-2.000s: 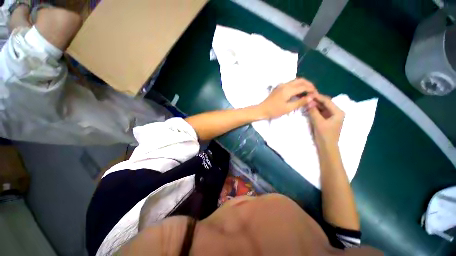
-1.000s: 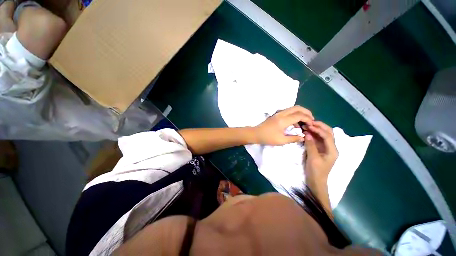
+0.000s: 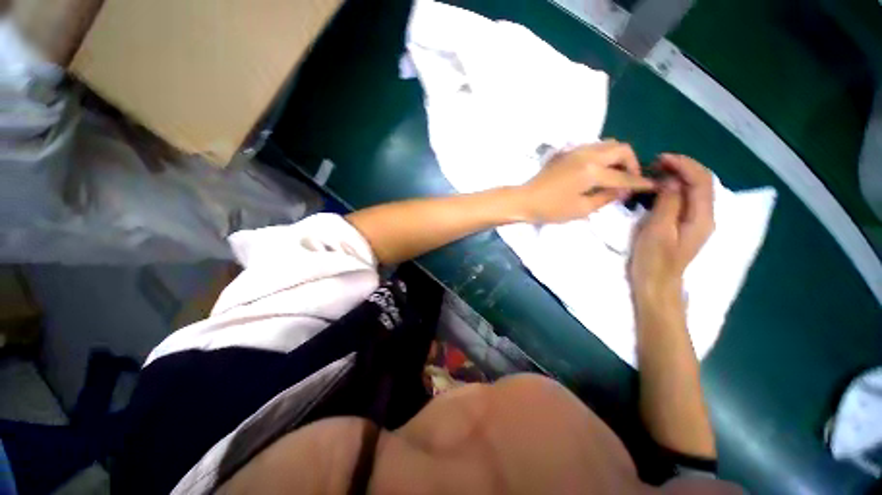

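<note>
A white cloth (image 3: 522,82) lies creased on the dark green belt. My left hand (image 3: 585,182) is over its middle, thumb and fingers pinched together. My right hand (image 3: 675,208) is just to the right, fingers curled, its fingertips meeting or nearly meeting the left ones. A small dark spot shows between and below the fingertips; I cannot tell if it is a part or shadow. What the fingers hold is hidden and blurred.
The green belt (image 3: 522,334) has a metal edging strip (image 3: 725,111) beyond the cloth. A cardboard flap (image 3: 198,72) is at upper left, beside a person's pale trousers (image 3: 145,208). A white item (image 3: 861,421) is at the right edge. A grey upright (image 3: 656,21) stands at the top.
The camera view has shifted, so the cloth and hands sit higher and further right than a second ago. My hands stay close together over the cloth, with my right fingers more curled over.
</note>
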